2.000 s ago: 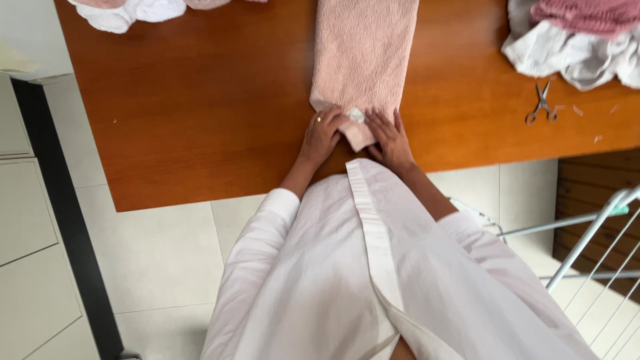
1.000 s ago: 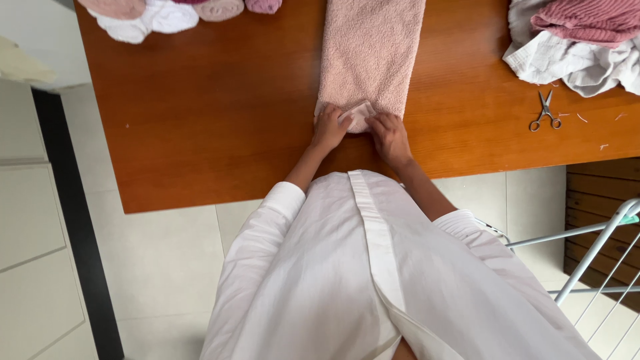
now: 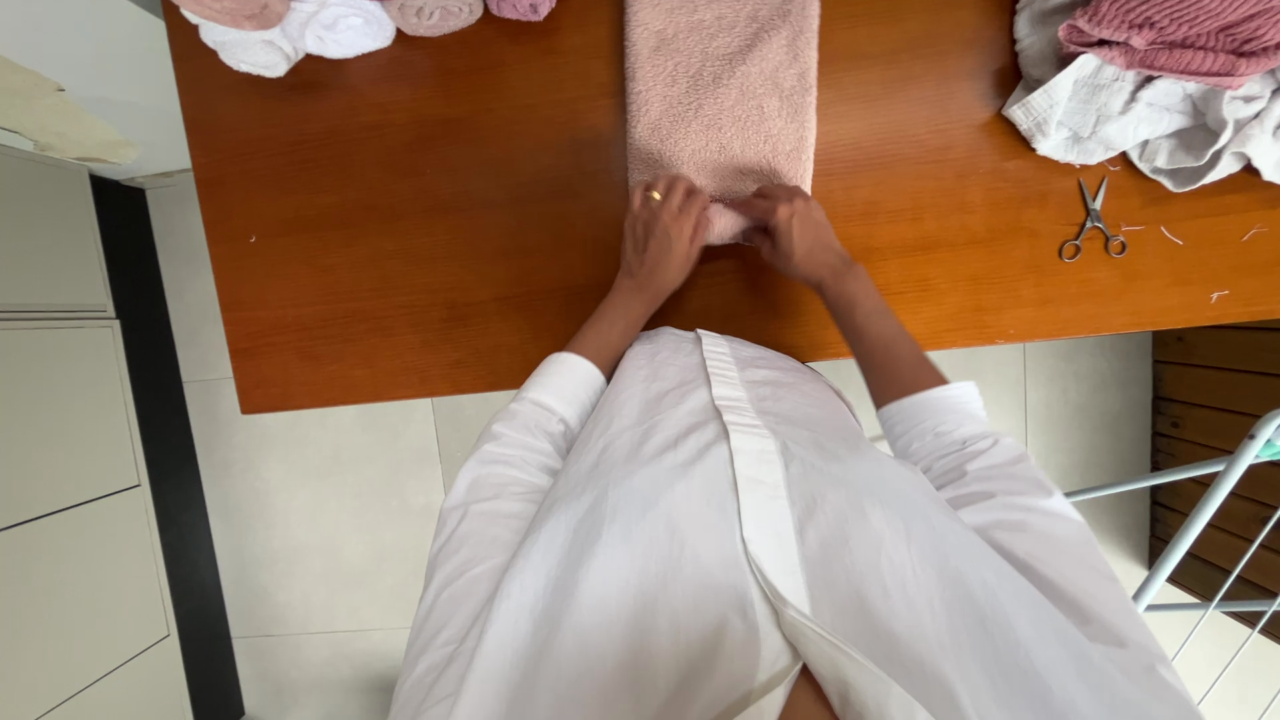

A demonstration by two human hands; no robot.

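A long folded pink terry towel (image 3: 722, 100) lies on the wooden table, its near end turned up into a small roll between my hands. My left hand (image 3: 665, 235), with a ring on one finger, grips the left part of that rolled end. At the right part, my right hand (image 3: 793, 232) has its fingers curled on the roll, slightly blurred. The fingertips of both hands cover much of the roll, and only its middle shows between them.
Several rolled towels (image 3: 345, 25) in white and pink lie at the table's (image 3: 430, 250) far left. Crumpled white and dark pink cloths (image 3: 1170, 100) are at the right, with metal scissors (image 3: 1093, 222) and thread scraps near them. A white drying rack (image 3: 1200, 530) stands at lower right.
The towel's near end, flat with a pale tag-like patch showing two seconds ago, is now turned up into a roll. Both hands have stayed at this end, their fingers now curled over it.
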